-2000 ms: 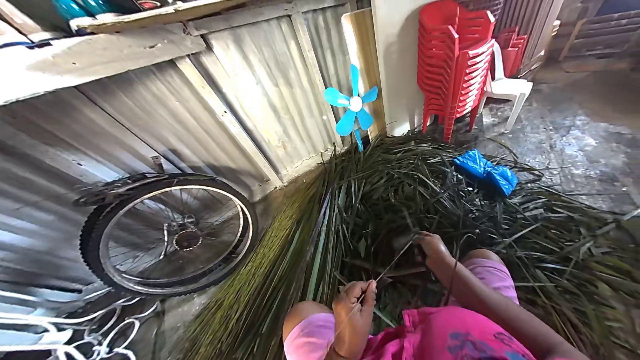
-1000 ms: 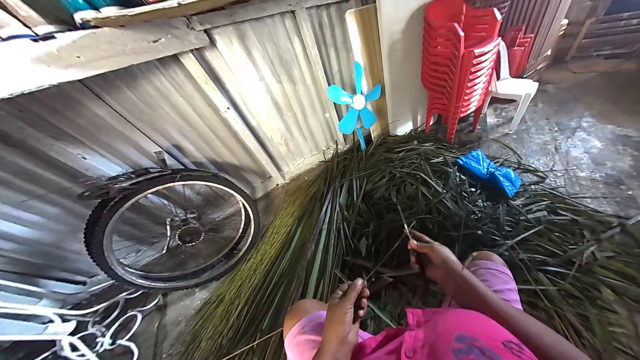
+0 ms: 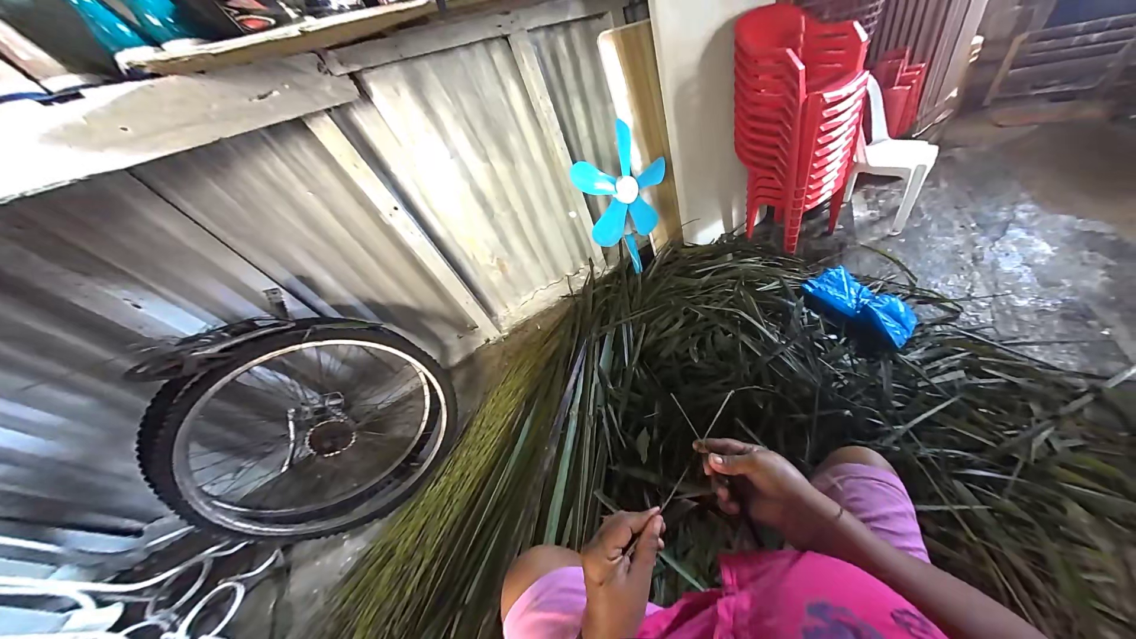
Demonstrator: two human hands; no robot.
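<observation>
My left hand (image 3: 624, 555) pinches one end of a thin leaf rib (image 3: 679, 484) between thumb and fingertips, low in the view between my knees. Farther up and to the right, my right hand (image 3: 754, 479) has its fingers closed on the same thin strand, and two thin ends spread in a V above its fingertips. Whether a small blade is also in the right hand cannot be told. Below and around both hands lies a large heap of long dark green leaves (image 3: 728, 346). A bundle of yellow-green thin strips (image 3: 444, 479) slants beside the heap on the left.
A bicycle wheel (image 3: 426, 382) leans by the corrugated metal wall (image 3: 444, 151) at left. A blue plastic bag (image 3: 856, 306) rests on the leaves. Behind the heap stand a blue-bladed fan (image 3: 627, 189), stacked red plastic chairs (image 3: 799, 124) and a white chair (image 3: 896, 155). White tubing (image 3: 213, 595) lies lower left.
Both hands stay over the heap and keep hold of thin strands. The strand ends above my right hand now form a V; one second ago a single end stood up there.
</observation>
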